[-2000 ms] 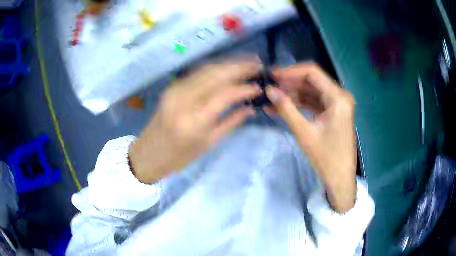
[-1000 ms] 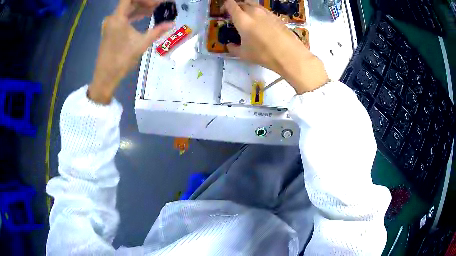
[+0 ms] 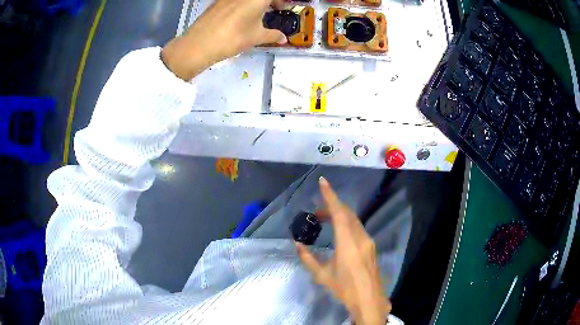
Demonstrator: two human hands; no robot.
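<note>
My left hand (image 3: 232, 28) is at the left amber-orange fixture nest (image 3: 308, 26) at the top of the view, its fingertips on the black part (image 3: 282, 23) seated there. Another amber nest (image 3: 331, 30) beside it has a dark round seat (image 3: 360, 29). My right hand (image 3: 346, 254) is low in front of my lap, slightly blurred, and holds a black plastic housing (image 3: 306, 228) between thumb and fingers.
The white machine table (image 3: 222, 89) bears a yellow tag (image 3: 318, 97). Its front edge has a red button (image 3: 395, 157). A black blister tray (image 3: 470, 108) lies at the right, over a green mat (image 3: 439, 295) with a dark-red pile (image 3: 505, 243). Blue stools (image 3: 25, 129) stand left.
My right hand has moved from the nests down to my lap, now with a black housing. My left hand has moved right onto the left nest. The red-and-white packet is no longer visible.
</note>
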